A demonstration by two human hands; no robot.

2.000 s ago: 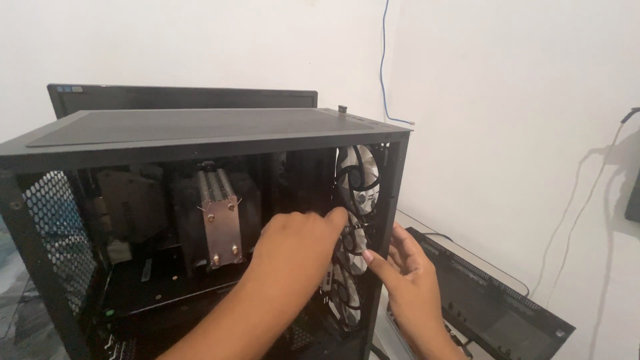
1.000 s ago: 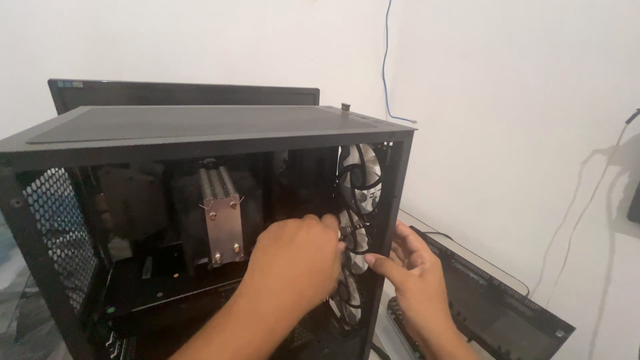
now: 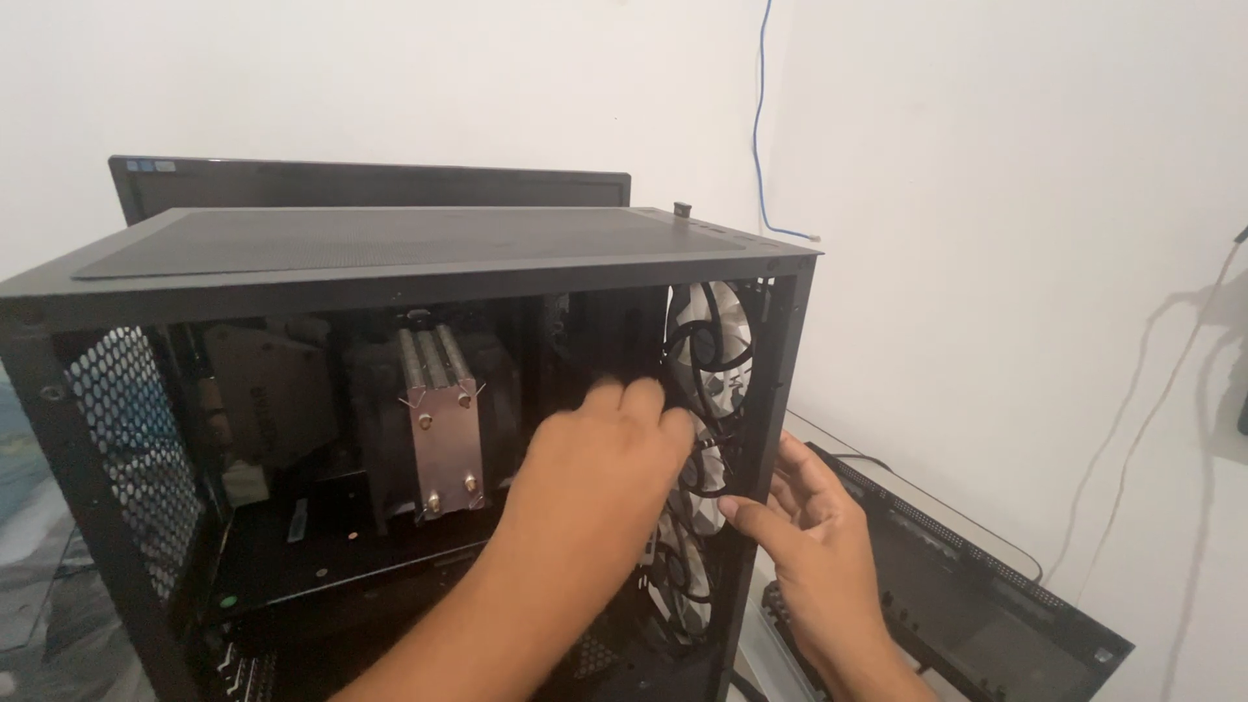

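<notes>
An open black computer case (image 3: 786,390) stands with its side facing me. My left hand (image 3: 609,439) reaches inside, fingers curled beside the case fans at the front; its fingertips are partly hidden, and whether it holds anything cannot be told. My right hand (image 3: 814,526) grips the front frame post, thumb inside near the middle fan and fingers around the outer side. The upper fan (image 3: 717,341) has light blades and a black frame, with others below it and dark cables near them. Left of my left hand is a CPU cooler (image 3: 447,448) with metal heat pipes.
Behind the case stands a monitor (image 3: 370,185). A black panel with mesh edging (image 3: 985,585) lies at the right, beside a thin cable. A blue cable (image 3: 757,136) hangs on the wall. A small dark piece (image 3: 682,210) sits on the case top.
My left hand has shifted slightly upward within the case since one second ago, its fingers still near the fans. My right hand stays at the front post.
</notes>
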